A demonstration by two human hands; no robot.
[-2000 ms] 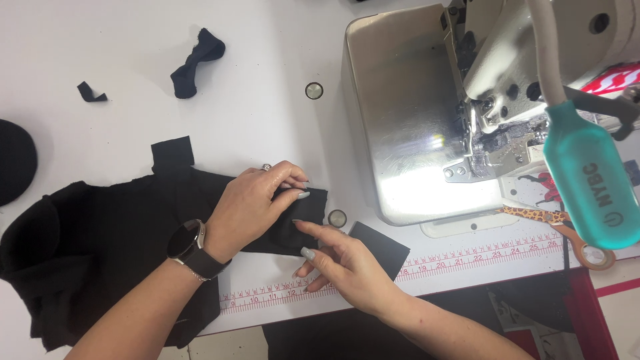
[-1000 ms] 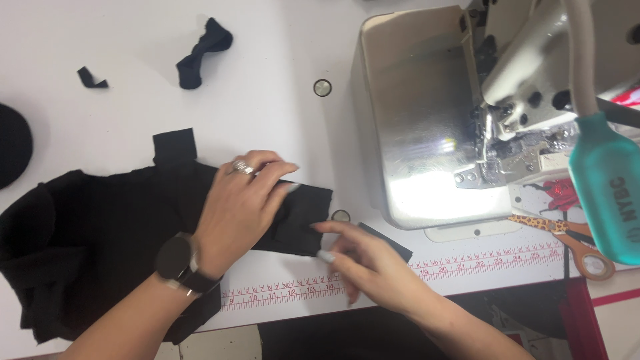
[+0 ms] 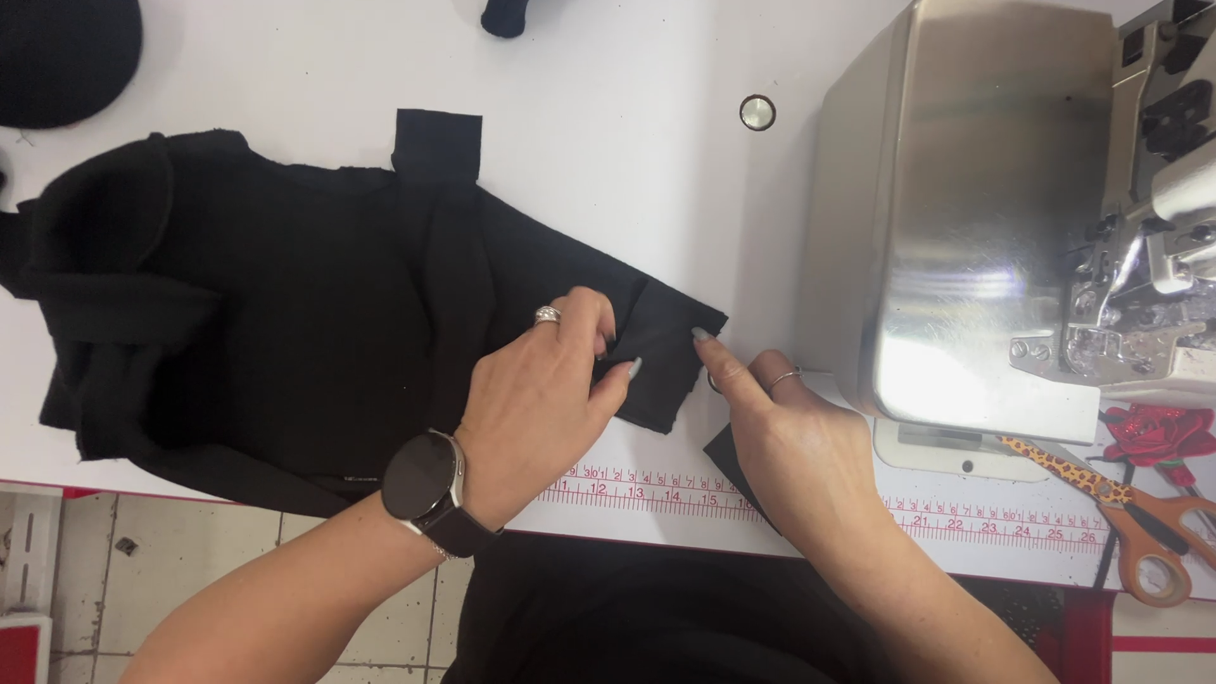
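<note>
A black fabric garment (image 3: 313,304) lies spread over the white table, with one narrower piece reaching right to a raw cut end. My left hand (image 3: 546,389), wearing a ring and a smartwatch (image 3: 423,480), rests on that piece with thumb and fingers bent at the cloth; whether it pinches the fabric cannot be told. My right hand (image 3: 798,427) touches the cut end with an extended index finger, its other fingers curled. Partly beneath the right hand lies a small black fabric piece (image 3: 736,465). A square black flap (image 3: 439,142) sticks up from the garment's upper edge.
A sewing machine with a metal cover (image 3: 978,218) stands at right. Orange-handled scissors (image 3: 1140,532) and a red fabric rose (image 3: 1159,432) lie beside it. A printed ruler (image 3: 655,489) runs along the table's near edge. Round black fabric (image 3: 66,57) sits at upper left.
The right index finger now points onto the cloth's cut end, near its upper corner. The left hand's fingers are more curled than a second ago. The view has shifted.
</note>
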